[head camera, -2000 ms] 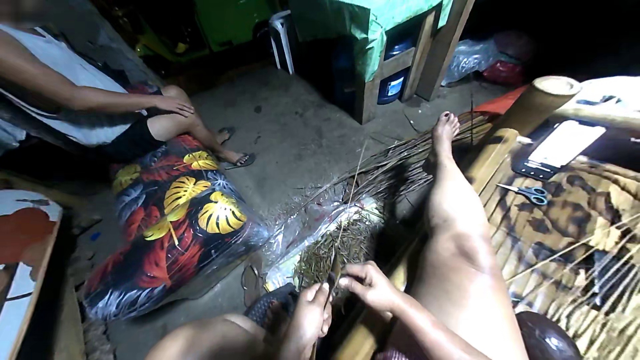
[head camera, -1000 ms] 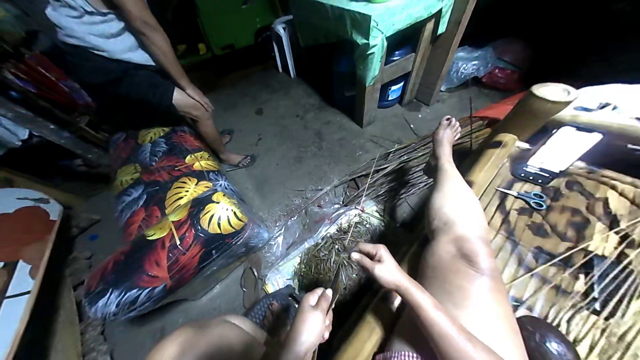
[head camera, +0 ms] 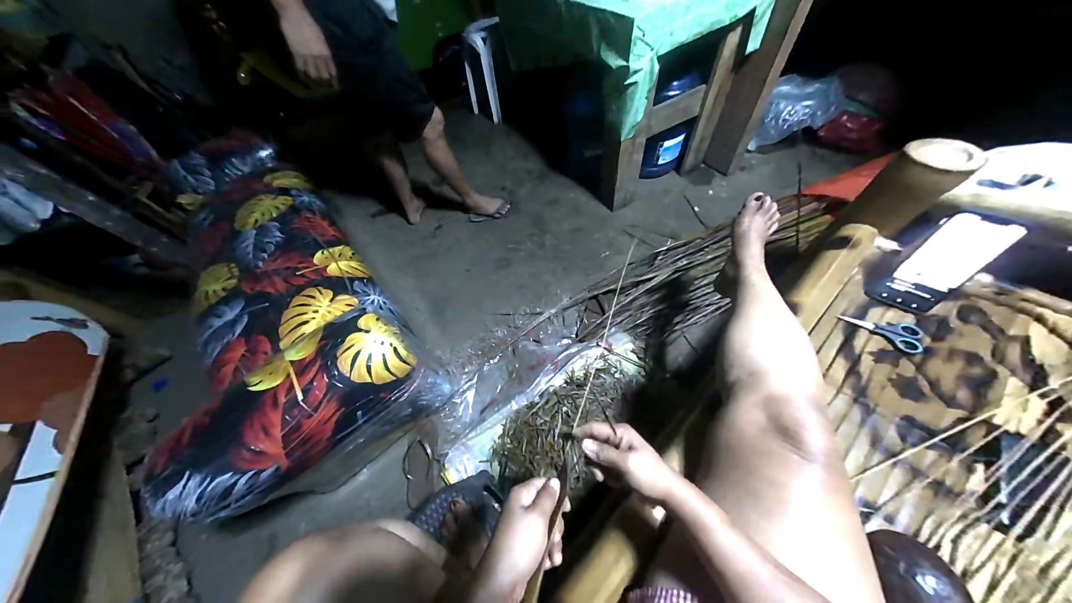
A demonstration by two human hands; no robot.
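Observation:
My left hand (head camera: 528, 523), low in the middle of the view, is closed around a thin dark strip, perhaps a blade or plant stalk. Just right of it and a little higher, my right hand (head camera: 624, 456) has its thumb and fingers pinched at the lower end of a long thin stalk (head camera: 605, 347) that rises up and away. Below both hands lies a heap of short plant trimmings (head camera: 548, 419) on clear plastic sheeting (head camera: 494, 385). A bundle of long dry stalks (head camera: 670, 272) lies on the floor beyond the heap.
Scissors (head camera: 896, 335), a lit phone (head camera: 946, 260) and pale strips (head camera: 997, 452) lie on the bamboo bench at right. A leaf-patterned, plastic-wrapped cushion (head camera: 301, 335) stands at left. A person (head camera: 431, 151) stands behind it, near a table with a green cover (head camera: 628, 59).
The other person, seated behind the cushion two seconds ago, now stands farther right. My hands have stayed low over the trimmings; the long stalk now points up from my right hand.

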